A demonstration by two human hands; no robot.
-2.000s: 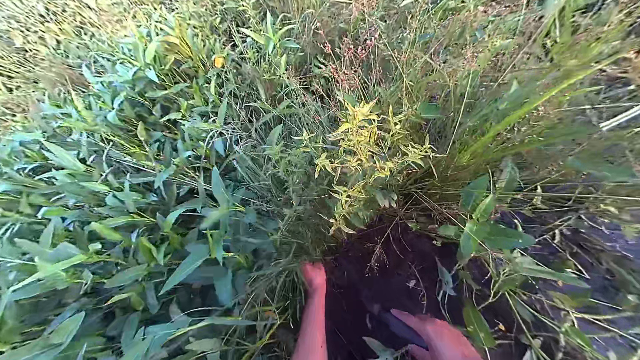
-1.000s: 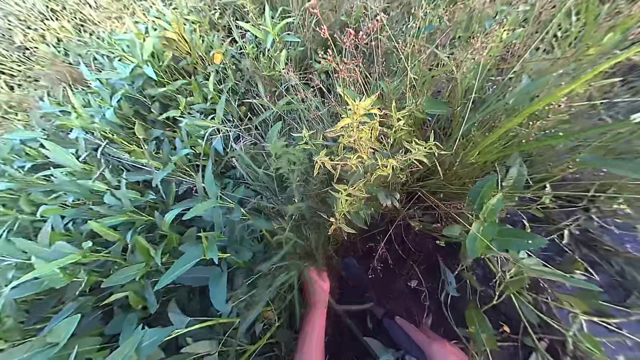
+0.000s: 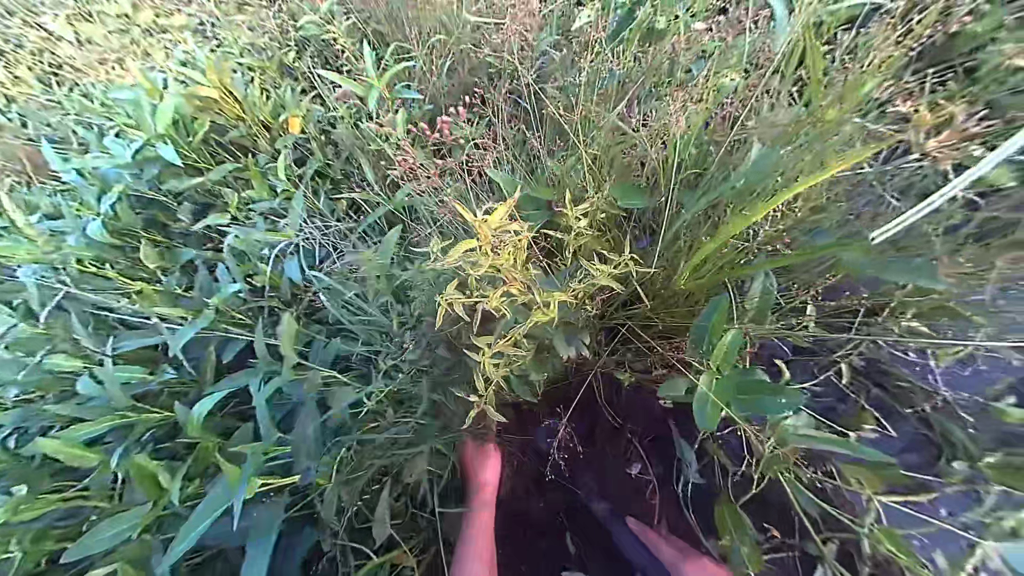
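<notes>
My left hand [image 3: 482, 464] is low in the middle of the view, at the base of the green stems beside a yellow-leaved plant [image 3: 504, 280]. The foliage hides its fingertips, and the hand is blurred. To its right, my right hand [image 3: 668, 548] is at the bottom edge, closed around the dark handle of a tool [image 3: 620, 528]. That tool slants up and left over dark soil [image 3: 536, 496]; its far end is lost in shadow. A thin dry seed stalk [image 3: 564, 432] hangs over the soil between the hands.
Dense broad-leaved green plants [image 3: 216, 496] fill the left side. Tall grass [image 3: 768, 216] leans in from the upper right, near a pale dry stalk [image 3: 952, 188]. Leafy stems [image 3: 744, 392] trail over dark ground at the right. Pinkish flower heads [image 3: 444, 124] stand farther back.
The dark tool reached closer to my left hand one second ago and now lies farther from it. My left hand stays by the stems.
</notes>
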